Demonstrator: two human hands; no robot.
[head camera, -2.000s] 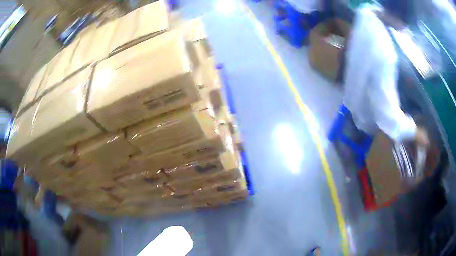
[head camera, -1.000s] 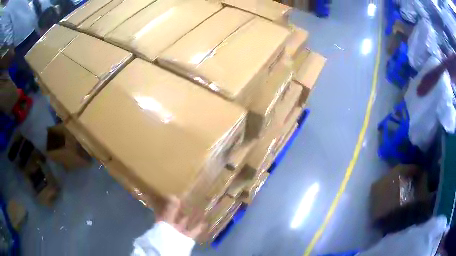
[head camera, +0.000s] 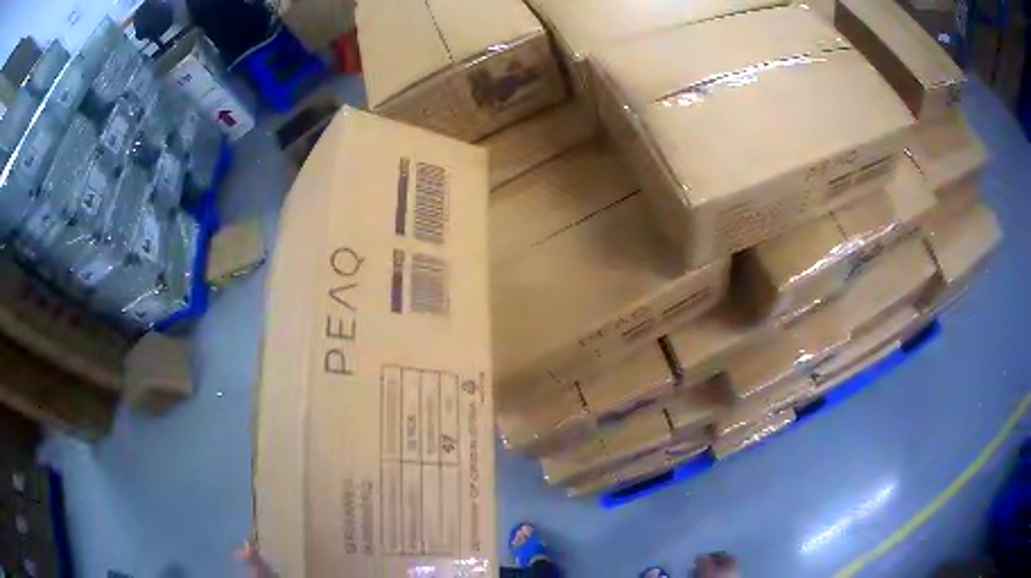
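A sealed brown carton (head camera: 305, 327) marked "PEAQ", with barcodes and a printed table, is turned up on its side close in front of me. Its lower end is cut off by the bottom edge. Fingertips of my left hand (head camera: 251, 553) show at its lower left edge; the rest of that hand is hidden or out of view. My right hand cannot be made out. The tiered carton stack (head camera: 780, 147) stands behind and to the right, with a lower level surface beside the held carton.
The stack sits on a blue pallet (head camera: 825, 395). A film-wrapped load (head camera: 102, 192) stands at the left. A small carton (head camera: 158, 370) lies on the floor left of me. A blue sandal (head camera: 526, 544) shows at the bottom. A yellow floor line (head camera: 938, 497) runs at the right.
My view has swung around the stack. A top carton seen flat on the stack, with a hand at its edge, appears now as the carton tipped up before me.
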